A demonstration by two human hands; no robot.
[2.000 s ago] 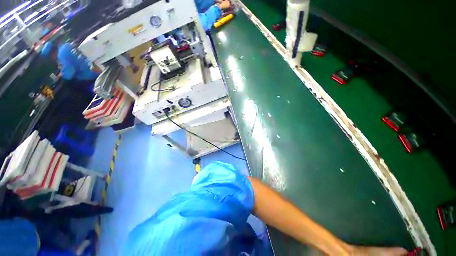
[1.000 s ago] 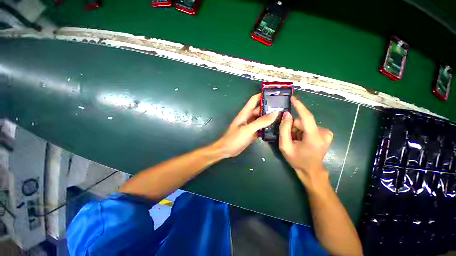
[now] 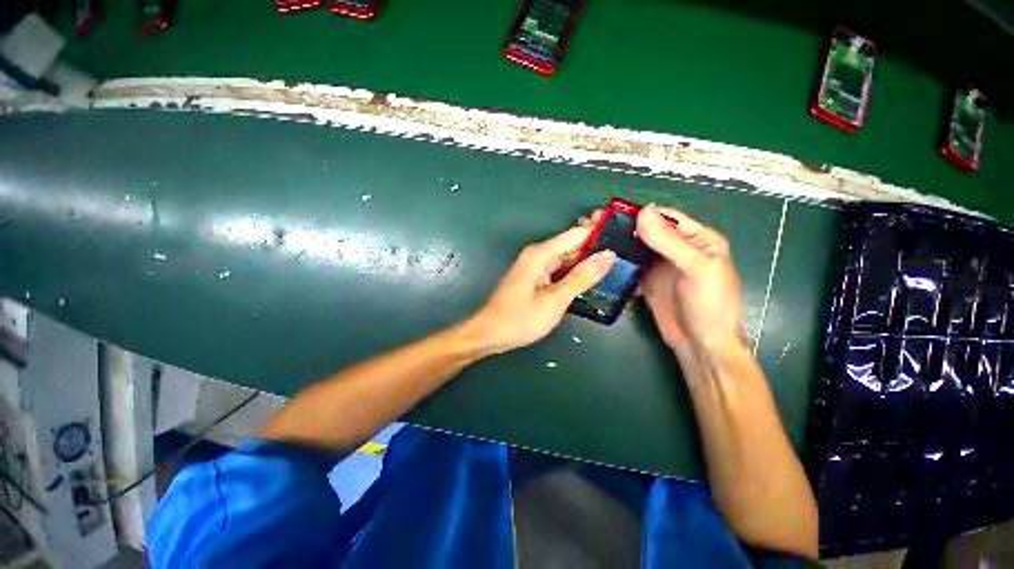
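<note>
A phone (image 3: 618,262) with a red rim and a dark face is held over the dark green bench, tilted with its top to the right. My left hand (image 3: 539,291) grips its left side, the thumb lying on the face. My right hand (image 3: 695,272) holds its upper right side, the thumb near the top corner. The fingers beneath the phone are hidden.
A black blister tray (image 3: 928,367) lies at the right. A worn whitish ledge (image 3: 489,131) runs behind the bench (image 3: 334,322). Beyond it, the green belt (image 3: 689,83) carries several red-edged phones (image 3: 845,80). White equipment (image 3: 72,445) stands at the lower left.
The phone was upright in both hands and is now tilted to the right. My right thumb has moved from its lower face to its top corner. The belt phones sit further left and higher.
</note>
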